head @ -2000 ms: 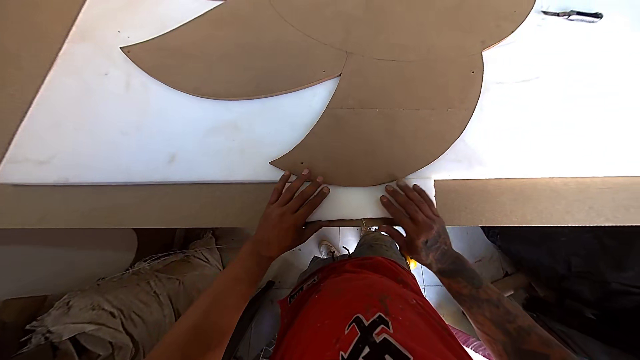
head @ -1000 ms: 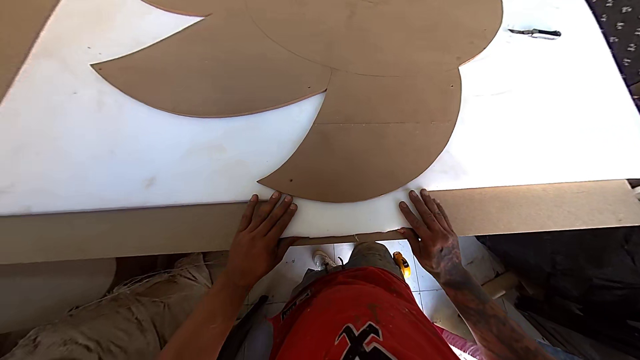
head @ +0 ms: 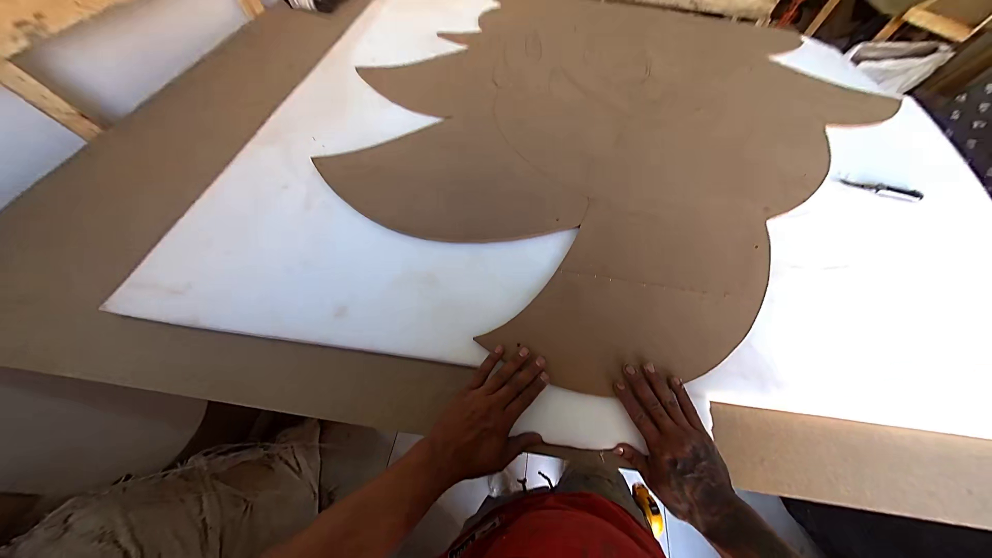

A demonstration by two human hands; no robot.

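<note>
A large brown board template (head: 659, 155) with curved, pointed lobes lies flat on a white foam-like sheet (head: 310, 271). Its lowest rounded lobe reaches toward the near table edge. My left hand (head: 492, 415) lies palm down beside that lobe, its fingertips at the template's lower left border and its thumb at the white sheet's near edge. On the right, my right hand (head: 670, 434) rests with its fingertips on the template's rim and its thumb at the same near edge. Both hands have their fingers apart and grip nothing that shows.
Beneath the sheet is a brown tabletop board (head: 256, 372). A slim dark-handled tool (head: 883, 188) lies on the white sheet at the right. Below the table are a burlap-like sack (head: 186, 496) at the left and a yellow tool (head: 649, 510). A white bag (head: 899, 66) stands at the far right.
The view has tilted up and shows more of the template and the room. Both hands stay near the lowest lobe; the right fingertips now rest on its rim.
</note>
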